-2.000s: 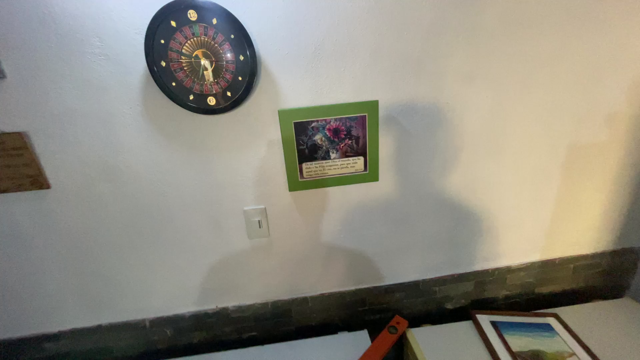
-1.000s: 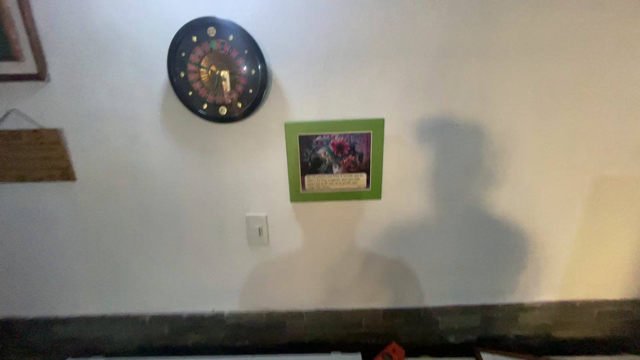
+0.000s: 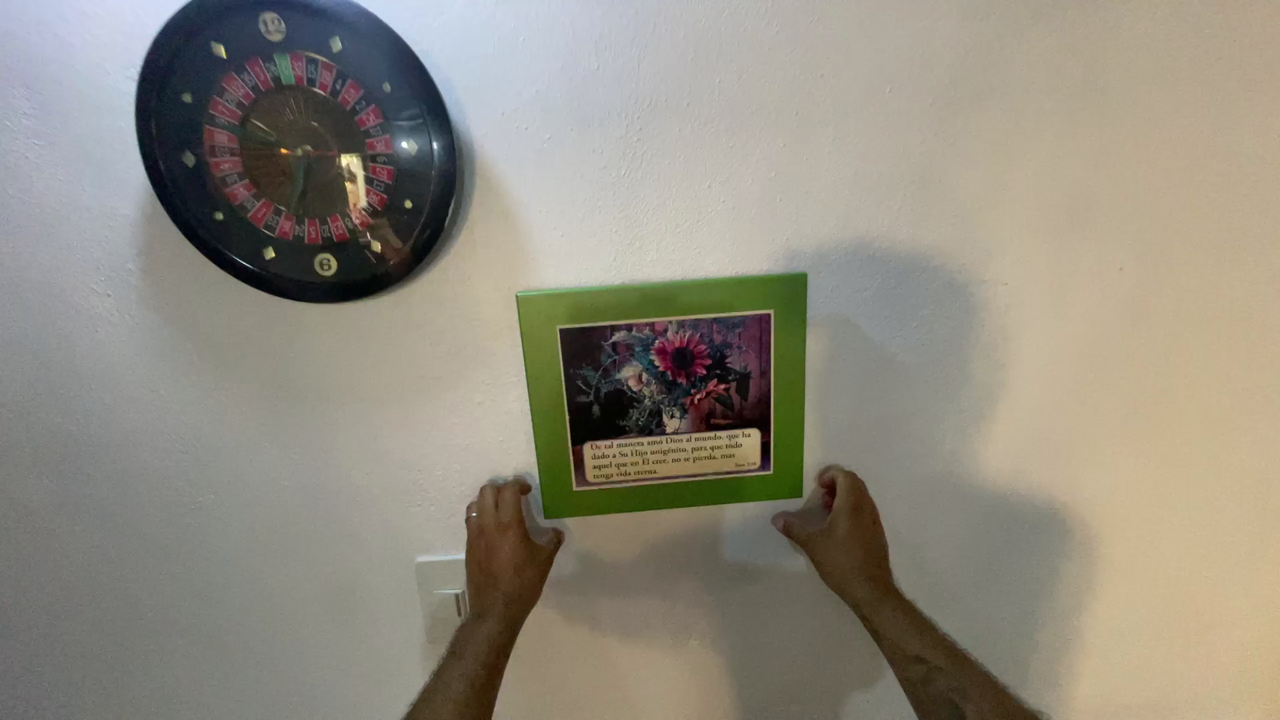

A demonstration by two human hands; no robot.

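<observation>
A green-bordered picture (image 3: 662, 503) of flowers with a printed text panel hangs on the white wall, tilted slightly. My left hand (image 3: 508, 552), with a ring on one finger, is raised at its lower left corner, thumb and fingers apart. At the lower right corner is my right hand (image 3: 840, 530), its fingers curled and its thumb pointing toward the frame. Both hands are beside the corners; whether a fingertip touches the edge cannot be told. Neither hand is closed on anything.
A round black wall clock (image 3: 420, 200) styled as a roulette wheel hangs at the upper left. A white light switch plate (image 3: 438, 580) is on the wall, partly behind my left hand. Shadows fall on the wall around the picture.
Both my hands have come up into view at the picture's lower corners; neither showed earlier. The view is now closer to the wall, and the dark tiled strip is out of sight.
</observation>
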